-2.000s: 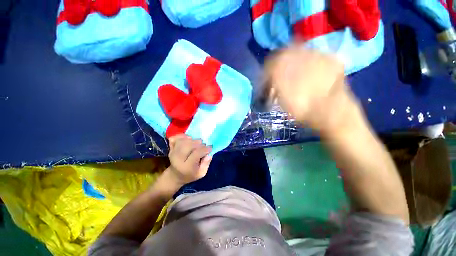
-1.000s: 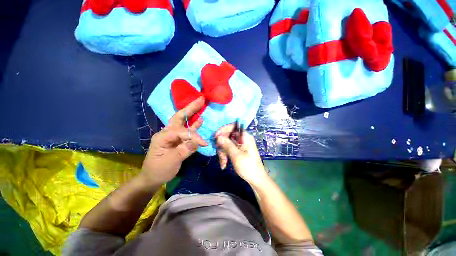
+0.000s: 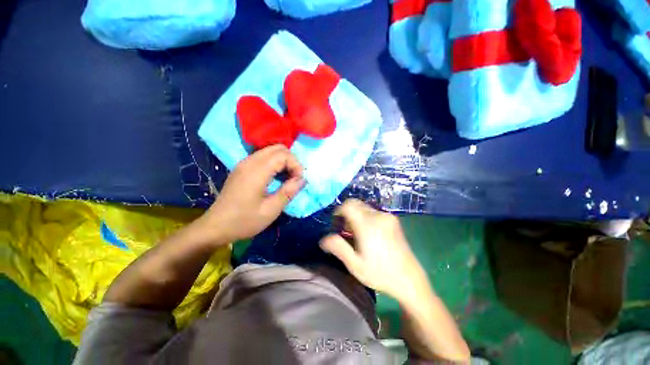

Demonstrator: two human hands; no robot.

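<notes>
The light-blue plush gift box (image 3: 342, 135) lies tilted like a diamond on the dark-blue table, one corner at the front edge. Its red bow (image 3: 308, 107) is on top. My left hand (image 3: 258, 189) is over its lower-left side, below the bow, thumb and finger curled close together; whether they pinch a thread cannot be told. My right hand (image 3: 369, 242) is just off the table edge, right of the front corner, not touching the plush. Its curled fingers hold a small dark-red tool (image 3: 346, 232), mostly hidden. No needle can be made out.
Other blue plush boxes lie at the far side, one with a red bow (image 3: 509, 85) at right. A black object (image 3: 602, 110) lies at far right. Thread scraps (image 3: 399, 171) are near the edge. A yellow sack (image 3: 64, 249) hangs lower left; a cardboard box (image 3: 595, 292) stands lower right.
My right hand came in from over the far-right boxes to the front corner, then drew back towards my body. My left hand let go of the corner and lies below the bow, fingers more curled.
</notes>
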